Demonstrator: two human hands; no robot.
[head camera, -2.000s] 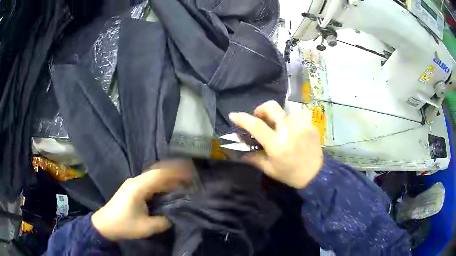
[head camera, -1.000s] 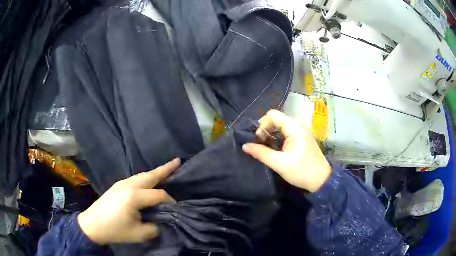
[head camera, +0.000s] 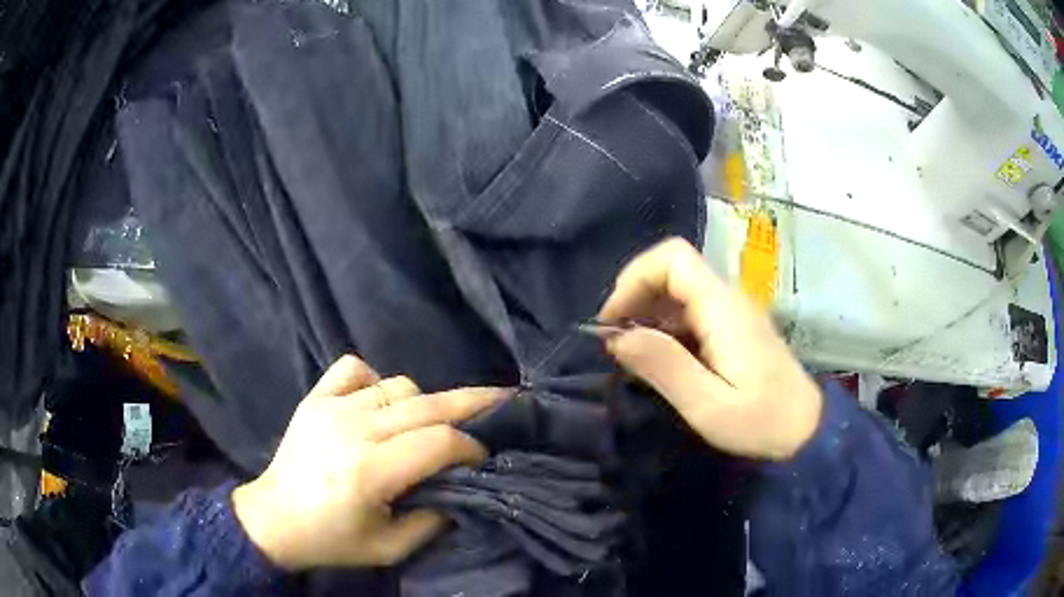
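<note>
Dark garment pieces (head camera: 537, 426) with gathered folds lie over the lap. My left hand (head camera: 362, 466) grips their folds between thumb and fingers, index finger stretched to a seam point with pale thread ends. My right hand (head camera: 712, 350) is just above and to the right of that point, thumb and fingers closed on a small thin tool, likely the thread snips (head camera: 597, 330). Only its narrow tip shows; the rest is hidden in the hand. A curved stitched piece (head camera: 595, 152) with pale seams lies beyond the hands.
Large dark cloth panels (head camera: 315, 187) are heaped at the left and centre of the table. The white sewing machine (head camera: 992, 152) stands at right, with yellow tape (head camera: 760, 259) on the table beside it. A blue bin (head camera: 1015, 466) is at the lower right.
My left hand has moved right, its index finger now at the seam point. The snips' blades showed clearly at first; now only a tip shows. The dark cloth has been turned and spread.
</note>
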